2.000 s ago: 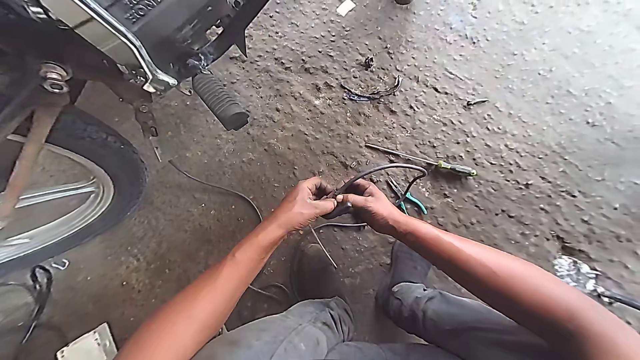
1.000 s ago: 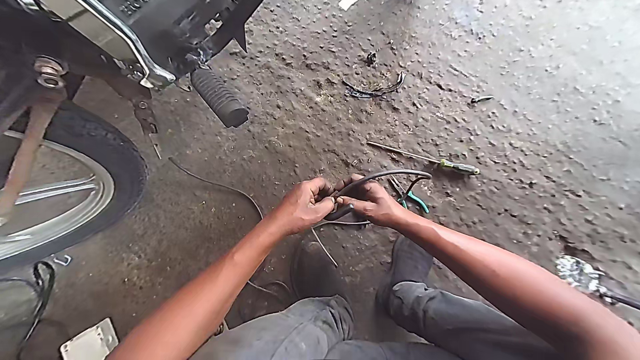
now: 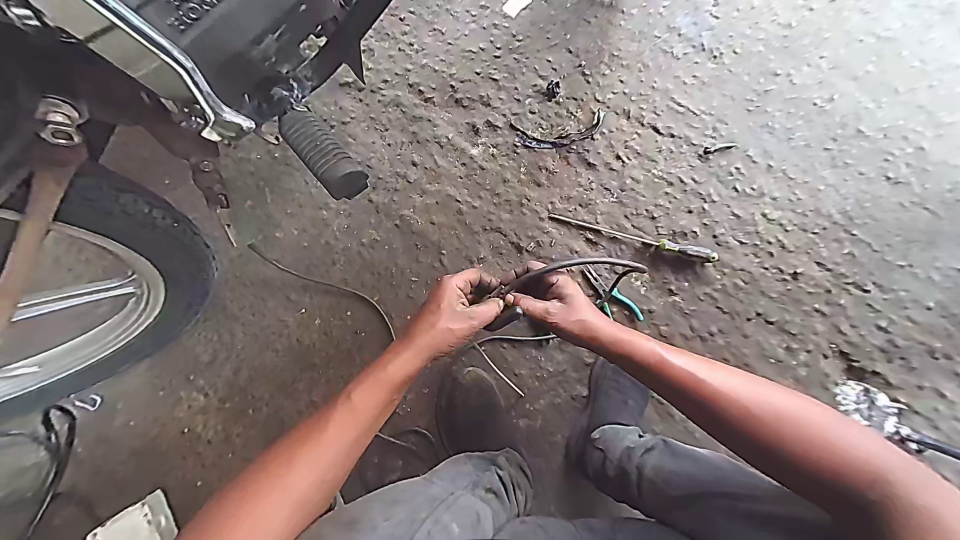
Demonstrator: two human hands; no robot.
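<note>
My left hand point(image 3: 463, 304) and my right hand point(image 3: 556, 301) meet over the floor, above my shoes, thumb tips almost touching. Both pinch a dark cable point(image 3: 592, 262), which arches out to the right over my right hand and bends back down. The fingers hide the piece between the thumbs. Beneath the hands, a thin light wire point(image 3: 499, 366) sticks out toward my shoes. Pliers with teal handles point(image 3: 624, 301) lie just right of my right hand, partly behind the cable loop. A screwdriver point(image 3: 686, 250) rests on the floor farther right.
A motorcycle footpeg point(image 3: 322, 154) juts out at upper left, above a wheel with a black tire point(image 3: 176, 255). A long thin cable point(image 3: 322, 281) trails across the rough floor. Black scraps point(image 3: 559, 141) lie farther out, a pale flat piece point(image 3: 139, 519) at lower left.
</note>
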